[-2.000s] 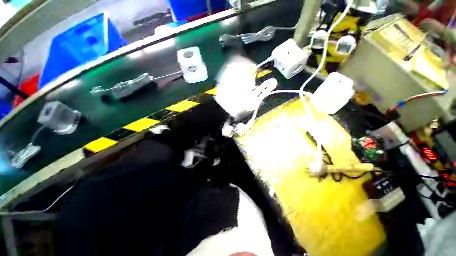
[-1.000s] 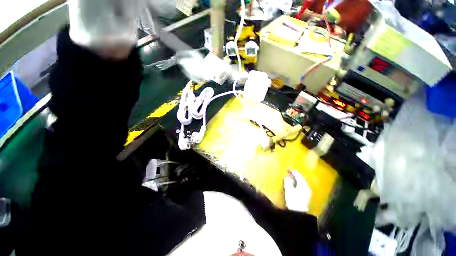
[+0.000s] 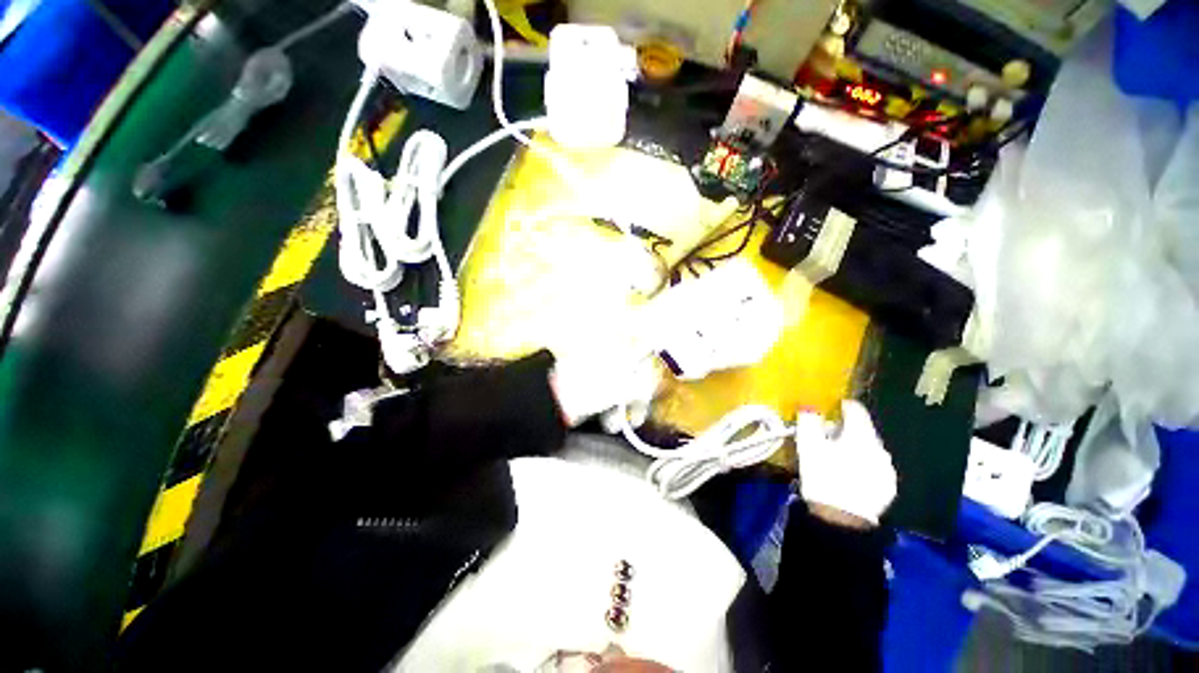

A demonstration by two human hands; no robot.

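Note:
A white socket block point(image 3: 717, 318) is held over the yellow mat point(image 3: 822, 348). My gloved left hand point(image 3: 602, 381) grips its near left end; the glare hides the exact finger placing. Its looped white power cord point(image 3: 721, 451) hangs between my hands at the mat's near edge. My gloved right hand point(image 3: 846, 463) is closed on the right end of this cord; the plug cannot be made out. A wooden-handled stick point(image 3: 701, 234) and thin black leads lie behind the block.
Fixed test sockets point(image 3: 588, 86), another white block point(image 3: 421, 53) and a looped cord point(image 3: 392, 217) are at the mat's upper left. A green circuit board point(image 3: 727, 167) and red-digit meter point(image 3: 864, 95) stand behind. Clear bags point(image 3: 1078, 276) and a blue bin point(image 3: 927, 579) are right, the belt point(image 3: 132, 329) left.
My left hand has come back from the belt side to the mat, now with a socket block. My right hand has taken hold of the cord. The view has shifted.

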